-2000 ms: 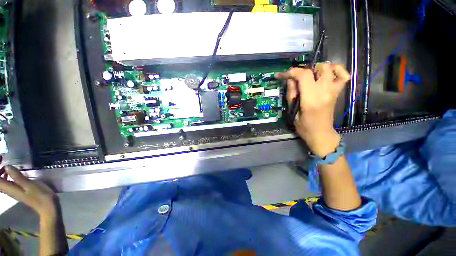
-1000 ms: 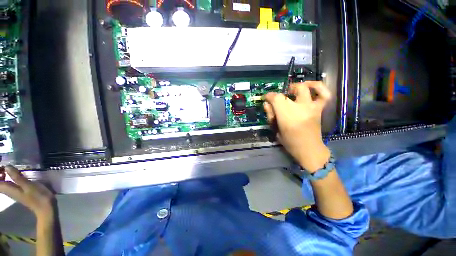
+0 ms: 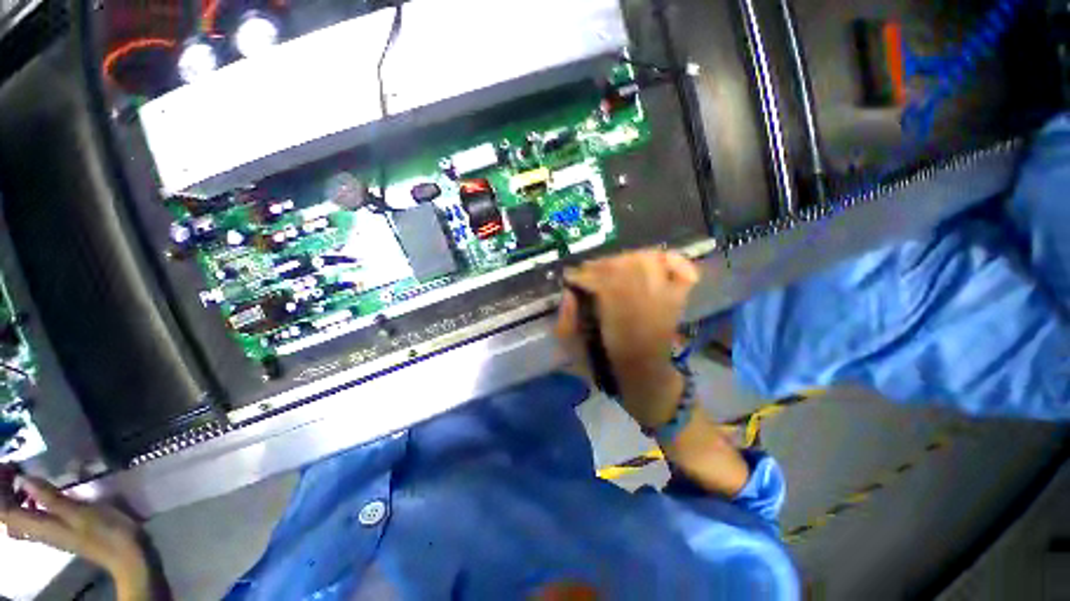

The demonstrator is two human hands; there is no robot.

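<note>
A green circuit board [image 3: 340,241] sits in a dark carrier [image 3: 469,308] in front of me, with a long silver heatsink [image 3: 387,88] and a thin black lead wire [image 3: 384,71] lying across it. My right hand [image 3: 628,323], with a blue band at the wrist, is at the carrier's near right edge, over the rail. It holds a slim dark pen-like tool [image 3: 596,340], slightly blurred. My left hand [image 3: 70,522] is at the lower left by the rail, partly cut off by the picture's edge; its fingertips are near something small and dark that I cannot make out.
A silver conveyor rail [image 3: 352,405] runs along the near side. Part of another board [image 3: 18,411] shows at the left edge. An orange-and-blue item [image 3: 895,65] lies at the upper right, near coiled blue cord [image 3: 980,47]. A person's blue sleeve [image 3: 915,317] is at the right.
My right hand has moved off the board, down and left to the rail, with the dark tool. The view has tilted, and the board appears farther left. My left hand stays at the lower left.
</note>
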